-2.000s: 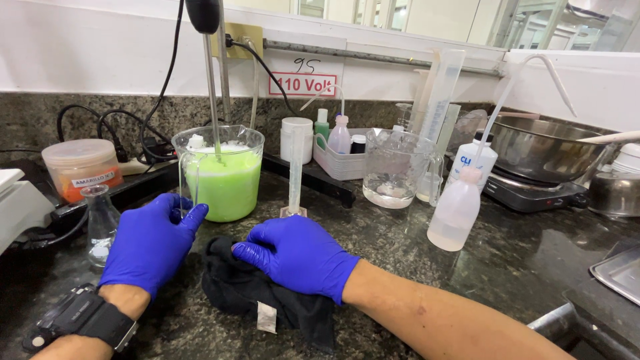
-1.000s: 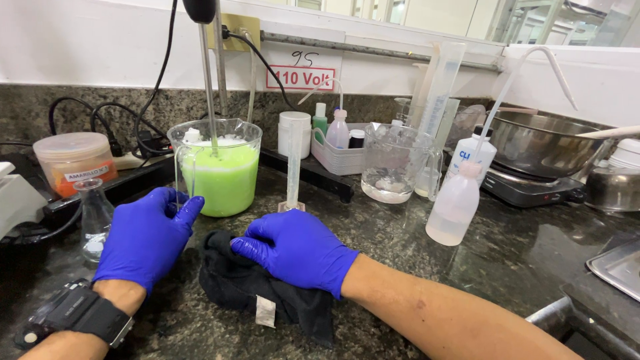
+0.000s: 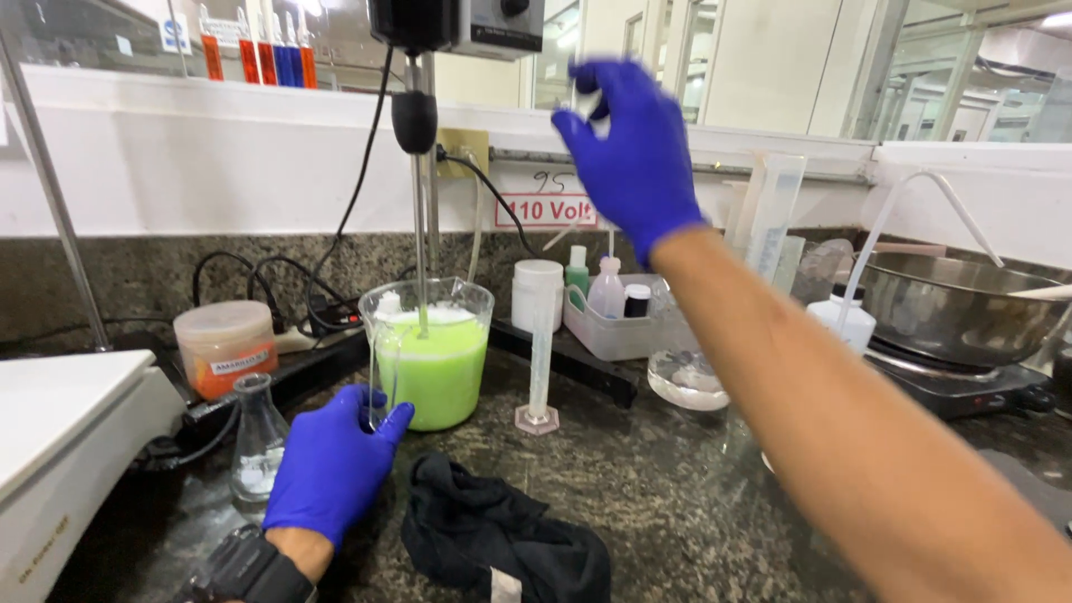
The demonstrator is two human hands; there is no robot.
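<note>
My left hand (image 3: 339, 461), in a blue glove, grips the handle of a large clear beaker (image 3: 431, 368) of bright green liquid with white foam on top. A metal stirrer shaft (image 3: 420, 226) reaches down into the liquid from an overhead stirrer (image 3: 456, 25). My right hand (image 3: 632, 151), also gloved in blue, is raised to the right of the stirrer head, fingers curled and slightly blurred, with nothing seen in it. A black cloth (image 3: 502, 528) lies on the dark stone counter in front of the beaker. Right of the beaker stands a slim graduated cylinder (image 3: 543, 360).
An Erlenmeyer flask (image 3: 258, 444), a lidded tub (image 3: 226, 347) and a white bench scale (image 3: 75, 419) stand left. Behind are a white jar (image 3: 538, 295) and a basket of bottles (image 3: 615, 335). Rightward are a glass beaker (image 3: 687, 381), a wash bottle (image 3: 842, 318) and a steel pan (image 3: 955, 301) on a hot plate.
My right hand has let go of the black cloth and risen toward the stirrer head. My left hand stays at the beaker's handle. The view has tilted up.
</note>
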